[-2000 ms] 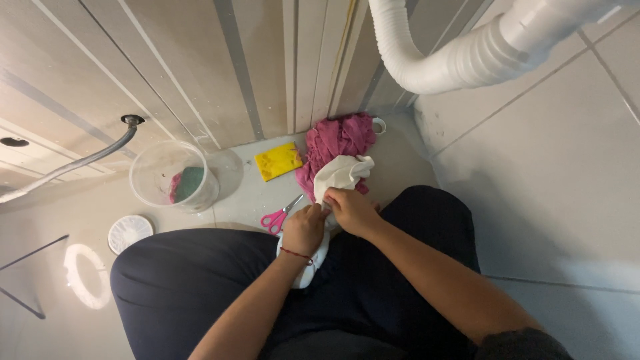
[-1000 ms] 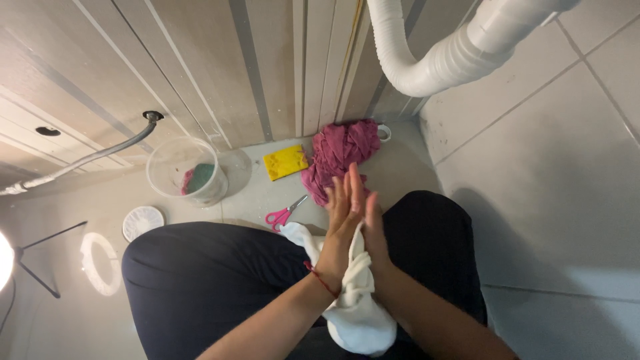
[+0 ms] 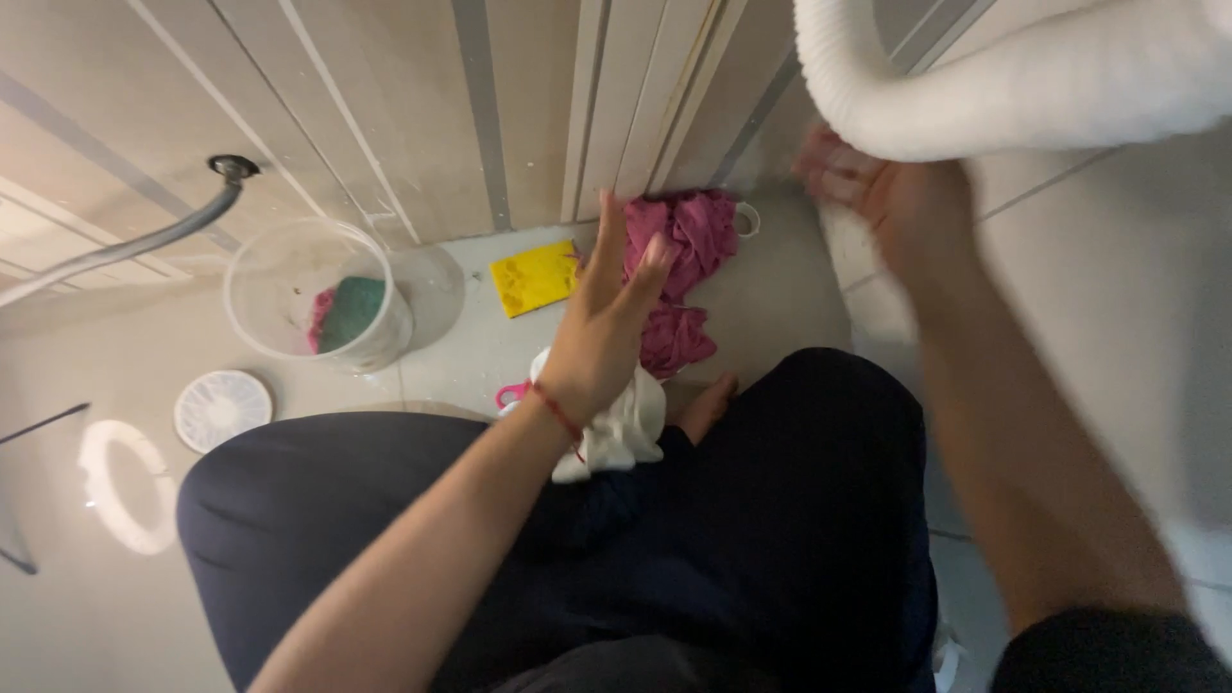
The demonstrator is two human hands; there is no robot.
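Note:
My left hand (image 3: 606, 332) is held above a bundled white cloth (image 3: 621, 423), its fingers apart and nothing in them. The cloth lies between my legs, partly covered by that hand and wrist. Up at the right, my right hand (image 3: 890, 197) is blurred, spread and empty, just below a white corrugated drain pipe (image 3: 924, 106). Beyond my left hand, a crumpled pink cloth (image 3: 688, 241) lies on the floor by the wall. A yellow sponge cloth (image 3: 534, 277) is flat to its left. Only a pink handle of the scissors (image 3: 511, 394) shows beside the white cloth.
A clear plastic tub (image 3: 390, 332) holding a green scouring pad (image 3: 353, 313) and something pink stands at the left by the wall. Near it lies a round white lid (image 3: 223, 411). A grey hose (image 3: 183, 231) comes out of the wall. A white ring (image 3: 751, 219) sits beside the pink cloth.
My hands, pressed together at the white cloth a second ago, are now apart. The right has moved up and right to the pipe. The white cloth is let go and lies bunched beneath my left hand.

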